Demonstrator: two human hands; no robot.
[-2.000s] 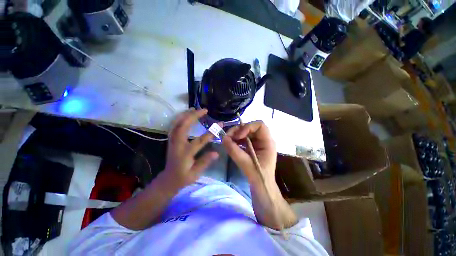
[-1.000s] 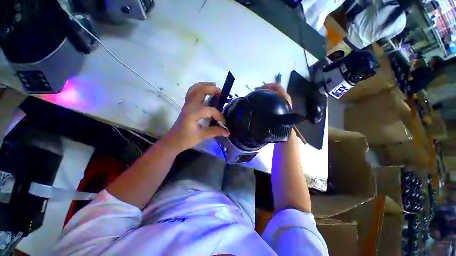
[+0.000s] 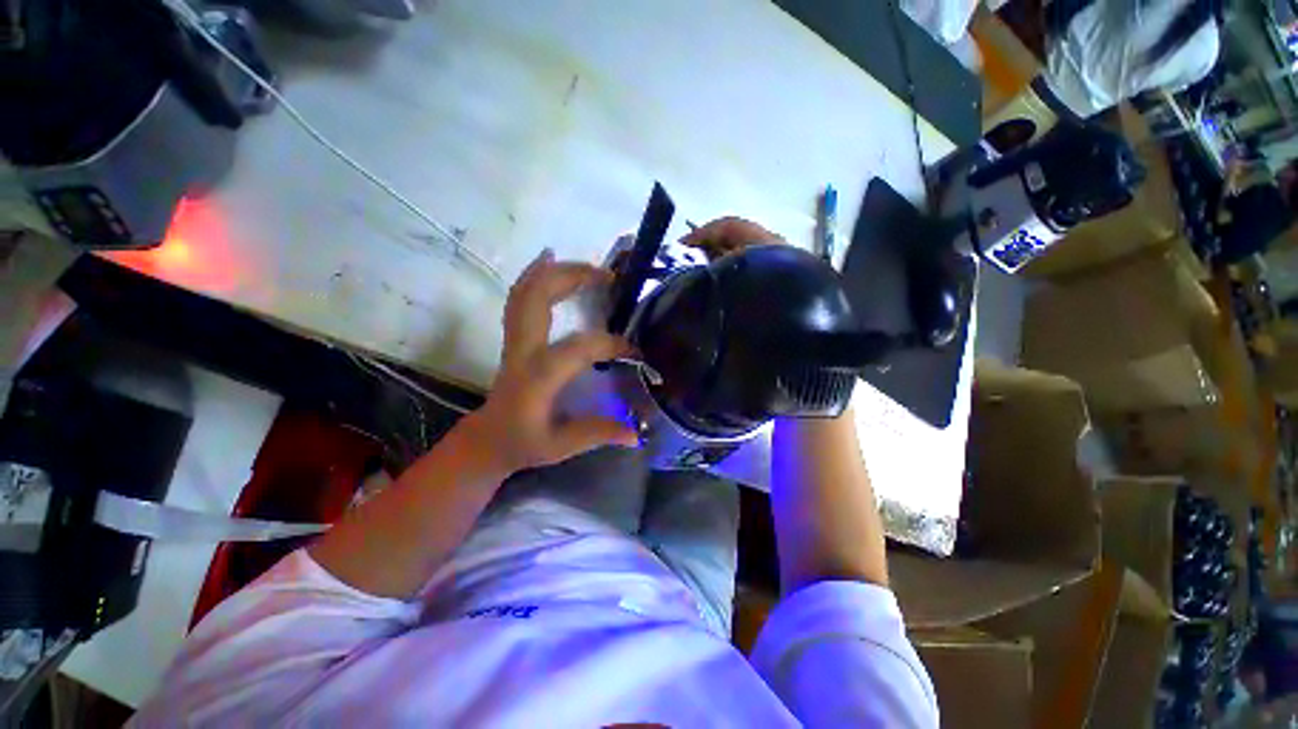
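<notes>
A black dome security camera [image 3: 747, 335] with a silver-grey body is tipped over at the table's front edge. A flat black antenna [image 3: 648, 249] stands out from its left side. My left hand [image 3: 548, 378] is at that side, thumb and fingers apart, fingertips near the antenna's base and a short pale loop, perhaps a wire. Whether they touch is unclear. My right hand [image 3: 733, 235] reaches round the far side of the camera and holds it; the camera hides most of this hand. A thin stick held earlier cannot be made out clearly.
A mouse [image 3: 932, 306] lies on a black pad [image 3: 904, 378], with a blue pen [image 3: 827, 214] beside it. Another camera [image 3: 1018, 207] stands behind the pad. More cameras [image 3: 93, 164] stand left, near a white cord [image 3: 349, 164]. Open cartons [image 3: 1025, 470] are at right.
The camera has gone from upright to tipped sideways. My right hand has moved from in front to its far side, my left to its left side. The left glow turned from blue to red.
</notes>
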